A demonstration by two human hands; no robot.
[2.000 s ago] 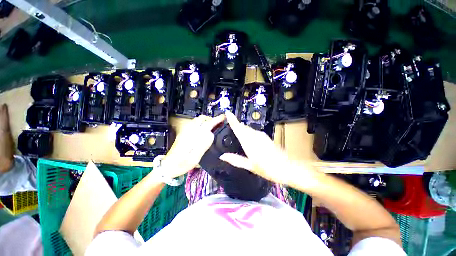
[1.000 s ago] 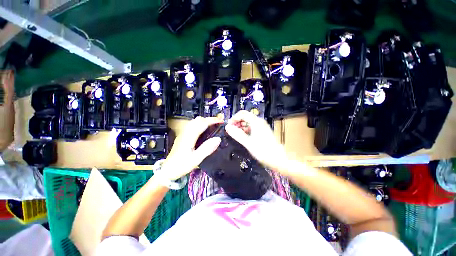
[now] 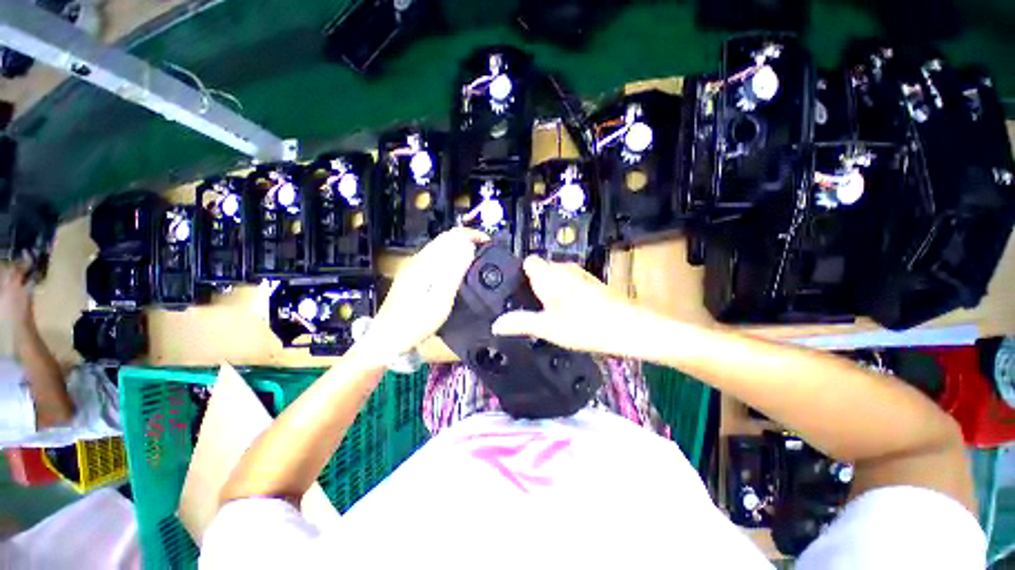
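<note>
A black housing (image 3: 514, 334) with several round recesses on its face lies slanted close to my body, between both hands. My left hand (image 3: 429, 292) grips its upper left edge. My right hand (image 3: 573, 312) is at its upper right side, with thumb and fingers on the edge and face. Open housing sub-assemblies (image 3: 342, 223) with silver-white discs stand in a row on the bench just beyond my hands. The underside of the held housing is hidden.
Larger black units (image 3: 768, 239) are stacked at the right. A green crate (image 3: 156, 445) with a cardboard sheet (image 3: 226, 440) is below left. A green conveyor (image 3: 334, 111) carries black units beyond the bench, under a metal bar (image 3: 167, 95). Another person's arm (image 3: 39, 345) is at the far left.
The held housing has turned so its recessed face shows more clearly. My right hand has opened out along its side. At the far left, the other person's hand now is at a black unit.
</note>
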